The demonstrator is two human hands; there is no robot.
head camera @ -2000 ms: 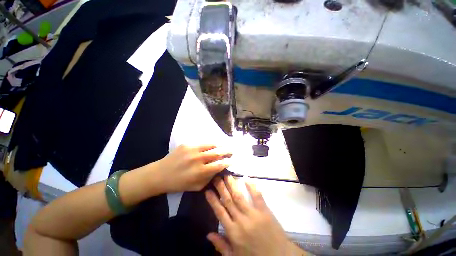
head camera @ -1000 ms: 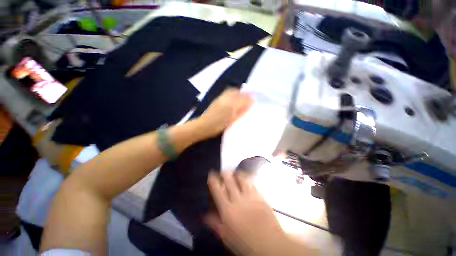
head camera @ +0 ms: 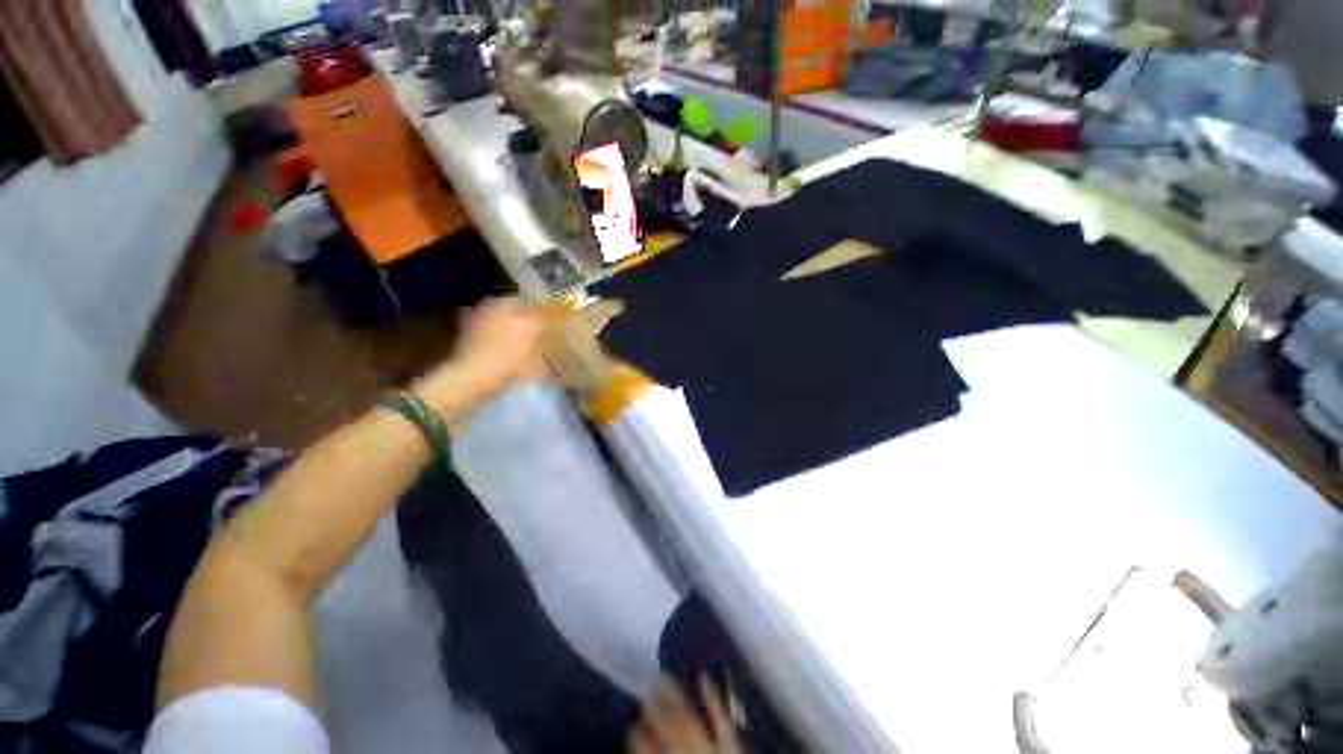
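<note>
My left hand (head camera: 508,342) is blurred at the table's taped left edge, its fingers bunched; whether it grips fabric is unclear. A long black fabric piece (head camera: 494,604) hangs below its wrist, over pale material in front of me. My right hand (head camera: 685,725) is blurred and cut off by the bottom edge, beside dark fabric; its grip is hidden. Large black panels (head camera: 825,339) lie spread on the white table (head camera: 943,589). The sewing machine (head camera: 1289,648) is partly visible at the lower right, with bright light beside it.
A lit smartphone (head camera: 608,202) stands at the table's far left corner. An orange panel or chair (head camera: 376,170) is on the floor beyond. Dark and grey garments (head camera: 103,575) are heaped at the lower left. Bagged pale items (head camera: 1200,162) lie at the back right.
The view has swung left, away from the needle. My left hand has moved from the fabric beside the machine to the table's left edge. The black strip now hangs off the table.
</note>
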